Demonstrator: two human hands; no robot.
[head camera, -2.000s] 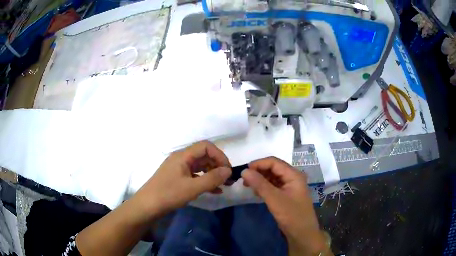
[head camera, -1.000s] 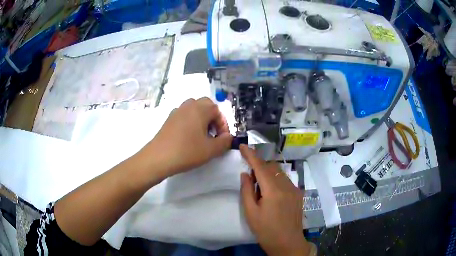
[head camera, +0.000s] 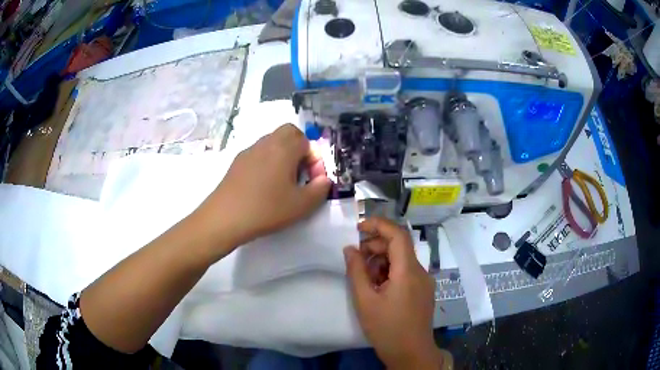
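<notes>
White fabric panels (head camera: 297, 246) lie across the table front and under the overlock machine's needle area (head camera: 351, 155). My left hand (head camera: 268, 181) is on the fabric just left of the presser foot, its fingertips curled at the fabric edge. A small dark piece, seemingly the black label (head camera: 342, 191), shows beside its thumb, mostly hidden. My right hand (head camera: 394, 282) is lower right, fingers curled, thumb and index finger at the fabric's right edge, in front of the silver plate (head camera: 382, 208). What its curled fingers hold inside is hidden.
White tape (head camera: 469, 278) hangs over the front edge beside the measuring scale (head camera: 532, 277). A small black block (head camera: 530, 259) and scissors (head camera: 580, 206) lie right of the machine. A greyish pattern sheet (head camera: 148, 119) lies at the left.
Both hands went from holding the black label over the front edge up to the needle area. Since then my right fingers have come off the label and curled; the label sits slightly further in.
</notes>
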